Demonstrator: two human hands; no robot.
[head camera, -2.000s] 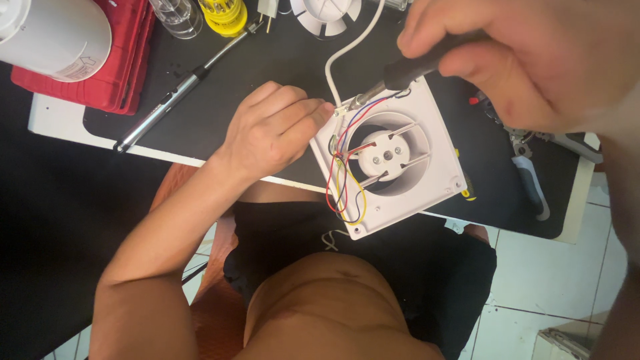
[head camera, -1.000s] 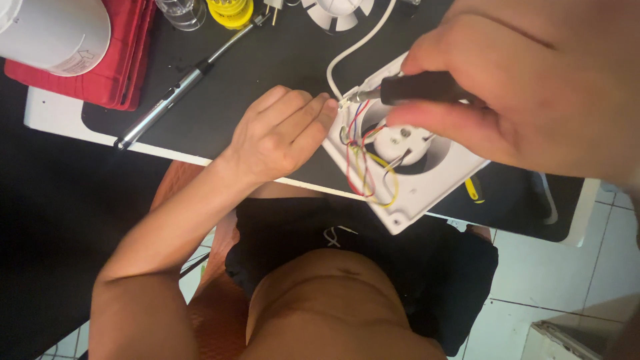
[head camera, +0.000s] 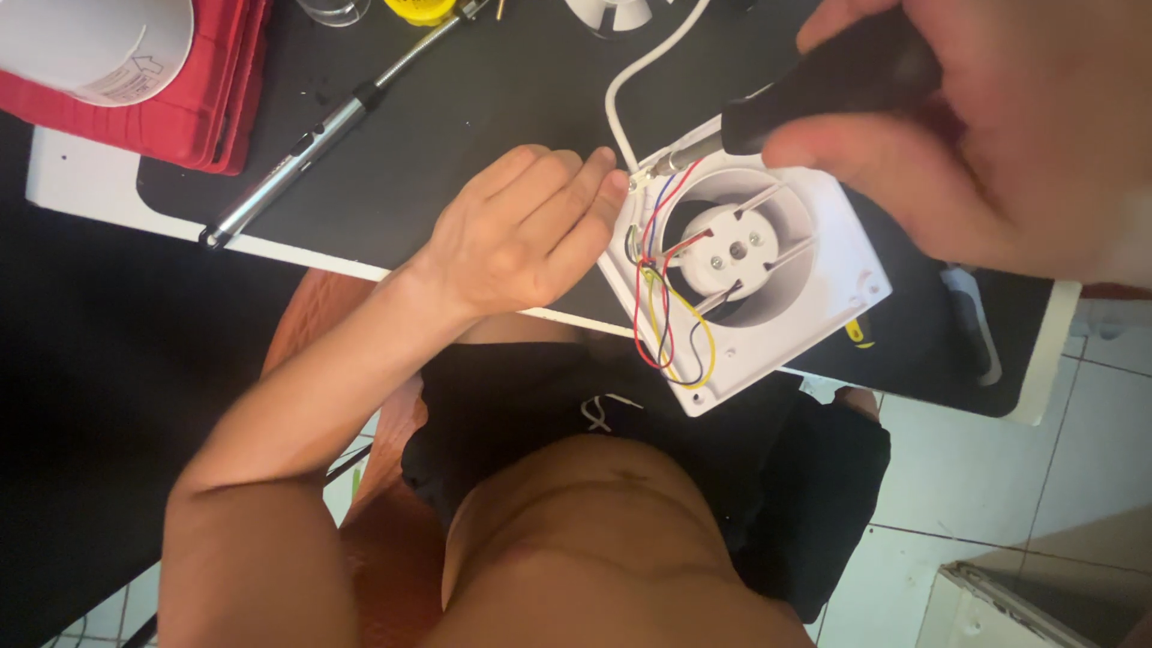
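Note:
A square white plastic fan housing (head camera: 783, 333) overhangs the front edge of the table, its round motor hub (head camera: 733, 247) facing up. Red, blue, yellow and dark wires (head camera: 666, 333) loop over its left side. A white cable (head camera: 616, 103) enters at the upper left corner, by a small screwed cable clamp (head camera: 641, 180). My left hand (head camera: 531, 229) has its fingertips at that corner beside the cable end. With my right hand (head camera: 954, 144) I grip the black handle of a screwdriver (head camera: 828, 85); its metal shaft points down-left, the tip at the clamp.
A silver telescopic tool (head camera: 301, 157) lies on the black mat at left, near a red plastic case (head camera: 211, 99) with a white cylinder (head camera: 99, 45) on it. A white fan impeller (head camera: 616, 11) is at the top. A yellow-and-black tool (head camera: 859, 331) and a grey-handled tool (head camera: 974, 324) lie right.
The fan housing has turned a little, and its hub, covered in part by my right hand one second ago, shows fully. The screwdriver stays at the same corner.

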